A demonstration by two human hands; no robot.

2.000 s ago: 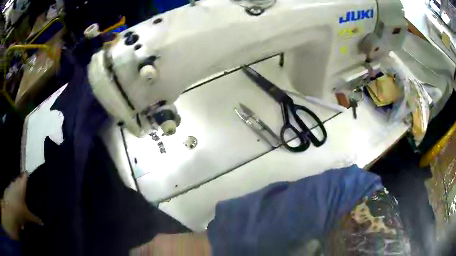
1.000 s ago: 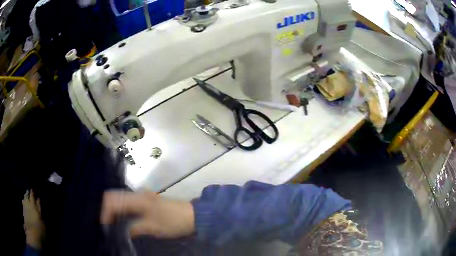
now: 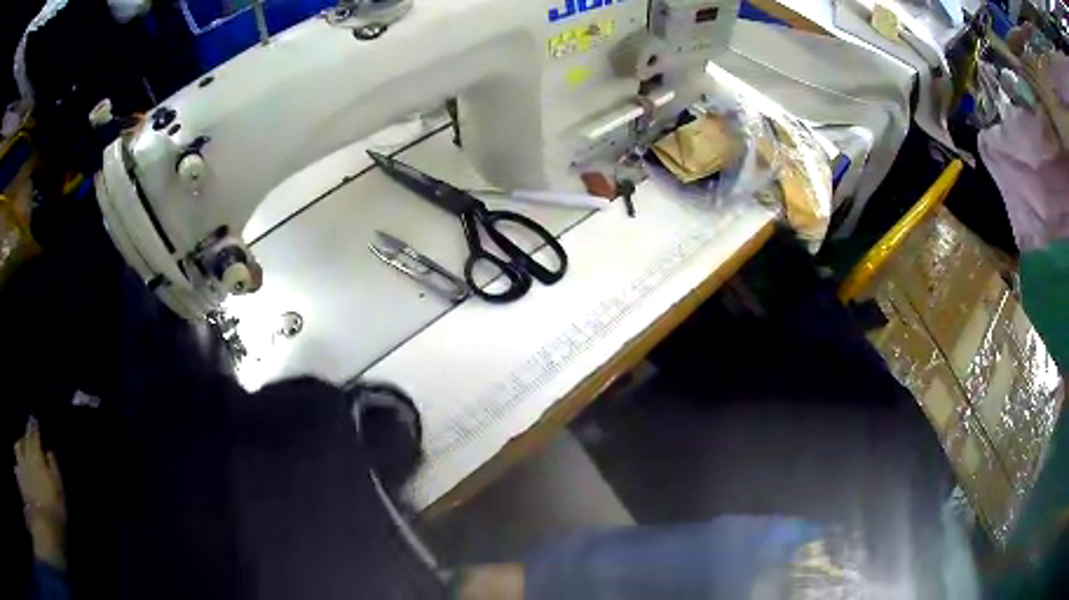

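Dark garment cloth (image 3: 281, 492) fills the lower left and lies over the front of the sewing machine's bed. A narrow white strip (image 3: 404, 530) runs along its curved edge, and a small dark loop of cloth lies beside it. My left hand (image 3: 42, 486) is at the far left edge on the dark cloth; its grip is unclear. My right hand (image 3: 490, 580) is at the bottom edge beside the cloth, cut off and blurred, with its fingers hidden. The presser foot and needle area (image 3: 225, 338) is at the cloth's upper edge.
The white sewing machine (image 3: 340, 106) spans the top. Black-handled shears (image 3: 475, 223) and silvery snips (image 3: 416, 264) lie on its bed. A plastic bag with tan pieces (image 3: 703, 152) is at the machine's right end. Cardboard (image 3: 950, 352) and a yellow bar (image 3: 903, 229) are at right.
The view has shifted right, so the machine appears farther left. My right hand has moved down to the bottom edge, and dark cloth now covers the bed's front, with its white-edged curve showing.
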